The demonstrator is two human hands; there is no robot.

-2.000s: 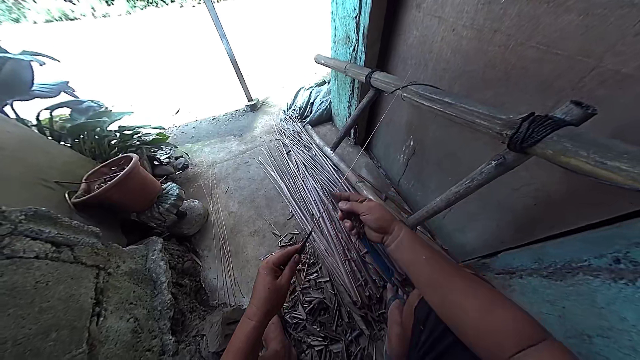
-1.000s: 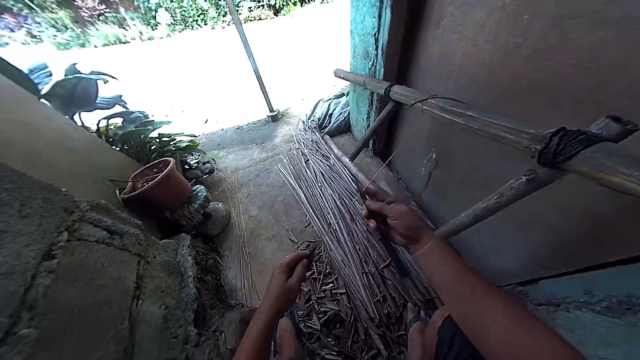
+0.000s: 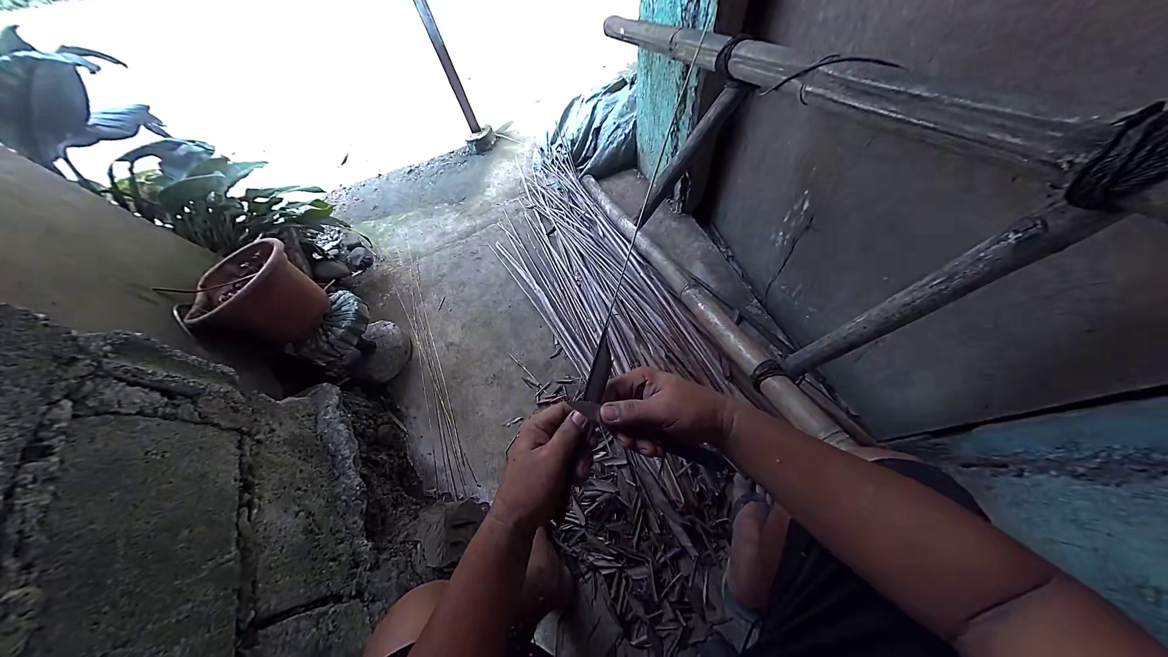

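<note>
My left hand (image 3: 546,456) and my right hand (image 3: 662,409) meet near the middle of the view. Between their fingertips is a dark, flat leaf strip (image 3: 598,372), whose thin stalk runs up and away toward the door post. My left thumb and fingers pinch its lower end, and my right thumb and fingers grip it beside them. A dark blade-like thing lies partly hidden under my right hand. Beyond the hands, a bundle of long thin sticks (image 3: 584,265) lies on the concrete floor. Short dark scraps (image 3: 630,547) are heaped below my hands, between the feet.
A bamboo frame (image 3: 849,91) tied with dark cord leans along the right wall, its lower pole (image 3: 721,328) beside the sticks. At left stand a clay pot (image 3: 265,297), stones (image 3: 381,351) and a rough block wall (image 3: 137,511). A few thin strands (image 3: 436,392) lie on the floor.
My hands, apart in the earlier frames, have come together at the dark strip. My left hand is now pinching it beside my right hand.
</note>
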